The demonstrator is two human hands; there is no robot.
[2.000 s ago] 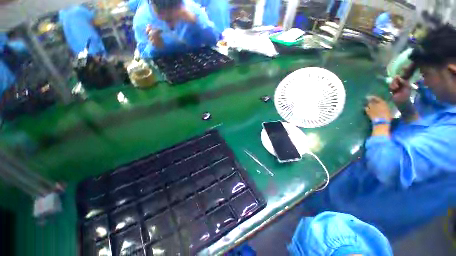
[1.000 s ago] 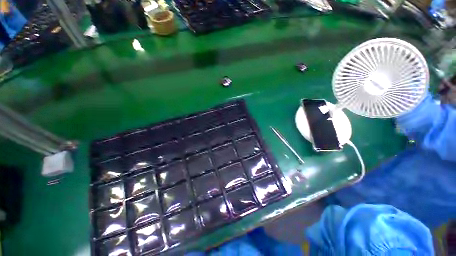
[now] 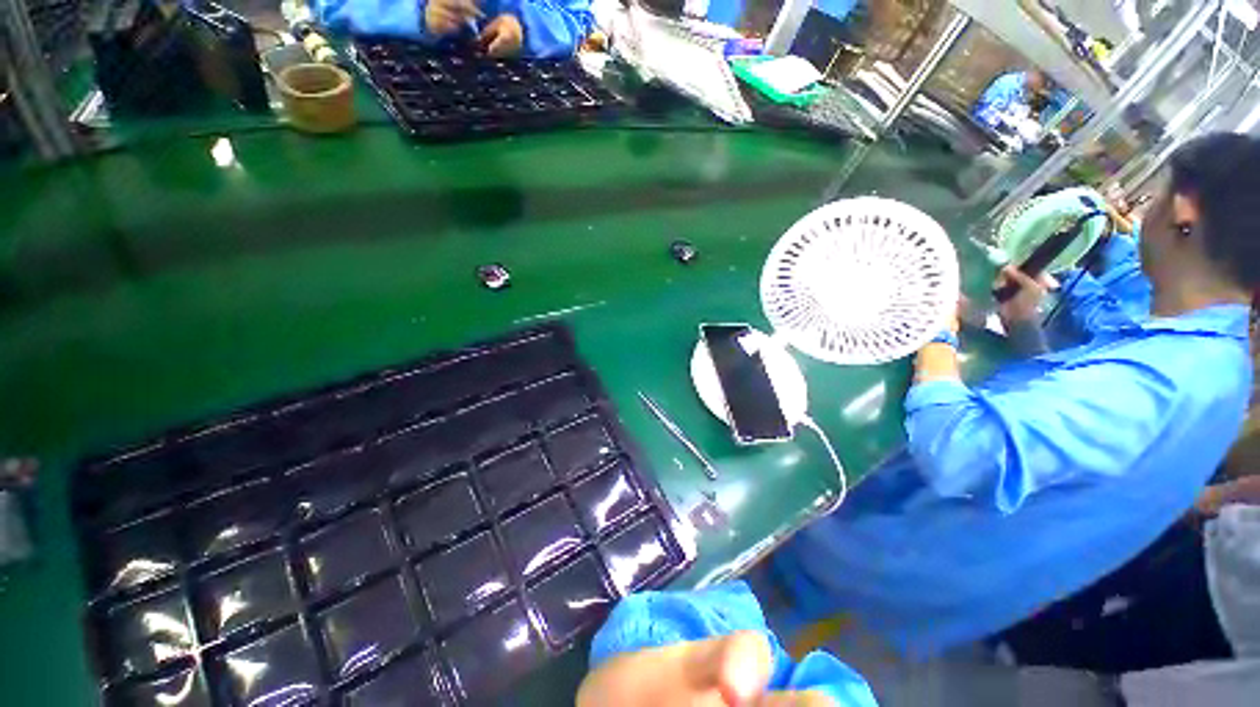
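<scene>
At the bottom edge, bare skin of one or both of my hands (image 3: 677,674) shows between blue sleeves (image 3: 673,615). It is blurred and cut off; I cannot tell which hand it is, nor whether it holds anything. Ahead and to the left lies the large glossy black blister tray (image 3: 332,504) with square pockets. Thin silver tweezers (image 3: 677,435) lie on the green mat at the tray's right side, untouched. Two small dark units (image 3: 493,276) lie apart on the mat behind the tray.
A smartphone (image 3: 749,387) rests on the white base of a round white fan (image 3: 860,281), with a white cable. A tape roll (image 3: 317,97) and another black tray (image 3: 470,90) are at the back. A person in blue (image 3: 1078,428) sits at right, holding a dark object.
The view has swung. The tray now shows further left than one second ago, and the back of the bench is visible again. Bare skin has come into view at the bottom, beside the sleeves.
</scene>
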